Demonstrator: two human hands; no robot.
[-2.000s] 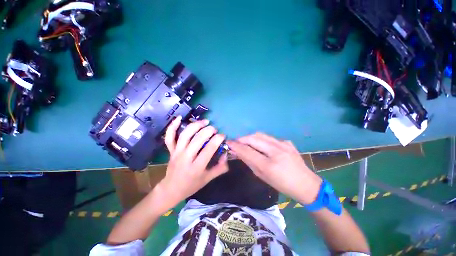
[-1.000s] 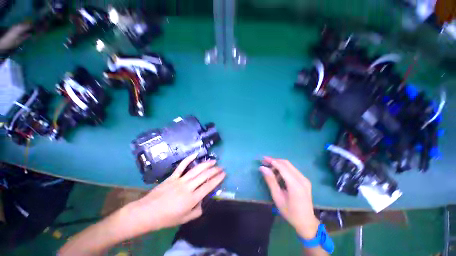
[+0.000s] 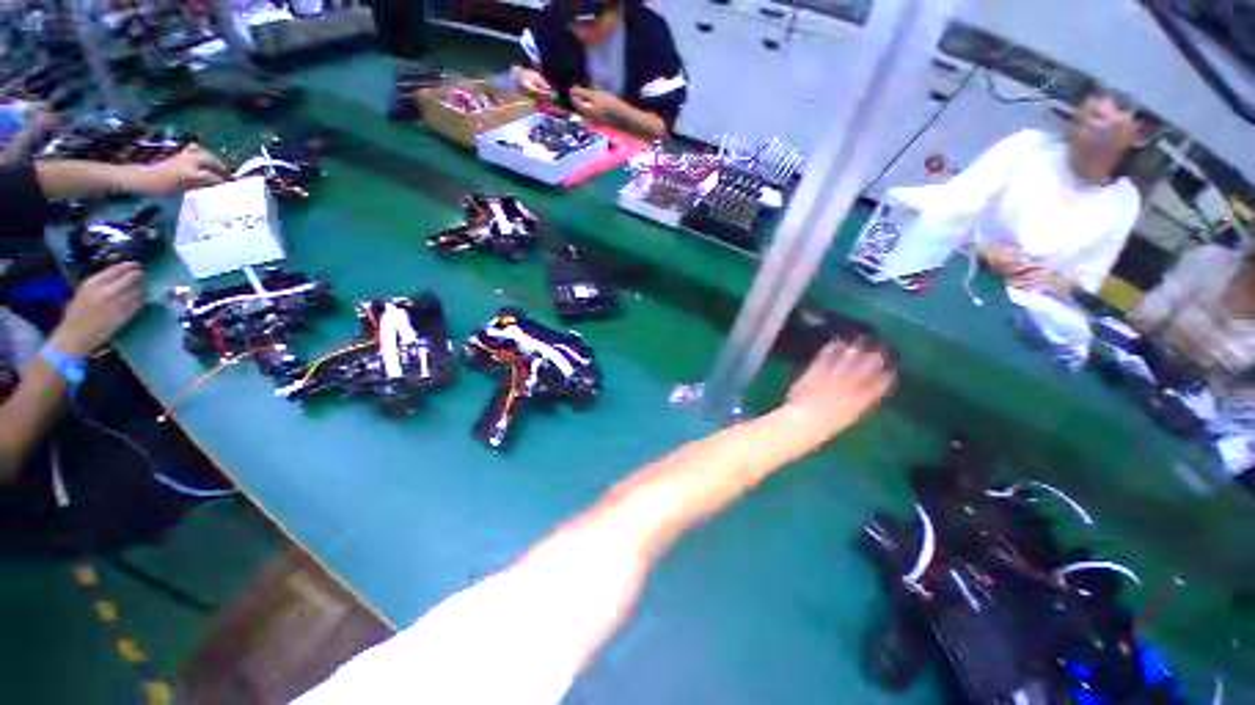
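My left hand [image 3: 842, 388] is stretched out far across the green bench [image 3: 454, 461], just right of the metal upright [image 3: 791, 241]. Its fingers are bent down at a dark area or dark object; I cannot tell whether they hold anything. My right hand is not in view. Several black partly assembled units stand left of my arm. The closest [image 3: 530, 369] has a white ribbon across its top and orange-red wires down its stem.
A tangled black pile [image 3: 1012, 592] with white ribbons and blue pieces lies at lower right. A white box [image 3: 227, 227] stands among units at left. Another worker's hands [image 3: 99, 306] are at left. Two people [image 3: 606, 62] [image 3: 1053, 207] sit across the bench.
The view has swung up and outward. My left hand has left the black unit and reaches forward to the right. That unit and my right hand have gone out of view.
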